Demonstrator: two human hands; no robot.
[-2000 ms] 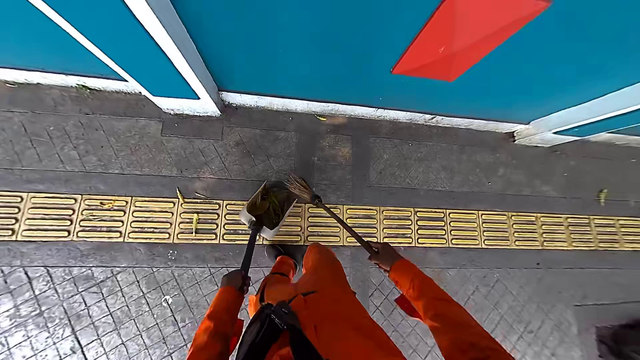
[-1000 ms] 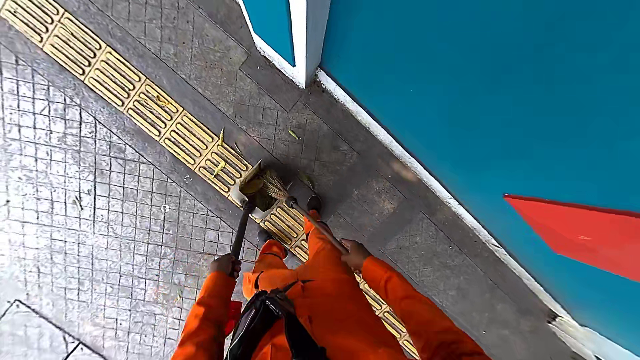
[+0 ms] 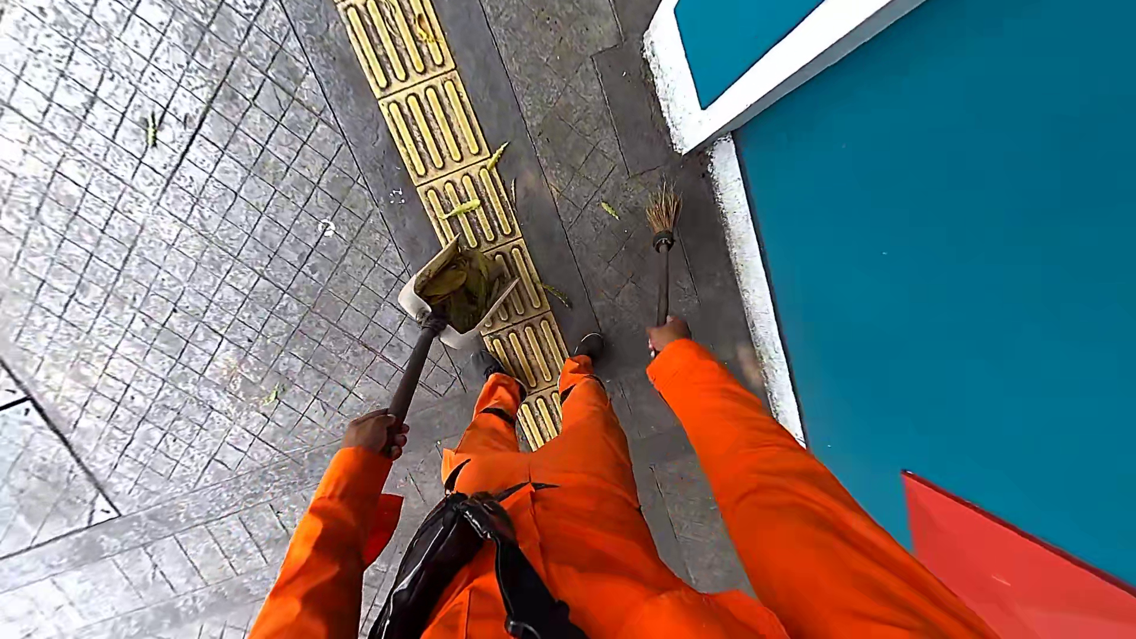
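My left hand (image 3: 376, 433) grips the dark handle of a long-handled dustpan (image 3: 428, 302), whose light-edged pan holds a heap of leaves (image 3: 461, 282) and lies over the left edge of the yellow tactile paving. My right hand (image 3: 668, 334) is closed on the stick of a short twig broom (image 3: 663, 232). The broom's bristles point away from me, above or on the grey pavement near the wall base; whether they touch the ground I cannot tell. A yellow-green leaf (image 3: 609, 209) lies just left of the bristles. More leaves (image 3: 461, 209) lie on the tactile strip beyond the pan.
A blue wall (image 3: 932, 266) with a white base edge (image 3: 754, 284) runs along the right, and a white post (image 3: 781, 62) juts out at the top. Yellow tactile tiles (image 3: 435, 124) run between my feet. Grey grid-patterned pavement (image 3: 177, 222) spreads to the left.
The view has turned a lot. My right hand has swung the broom away from the dustpan, toward the wall; earlier its bristles were at the pan. The dustpan stays in my left hand.
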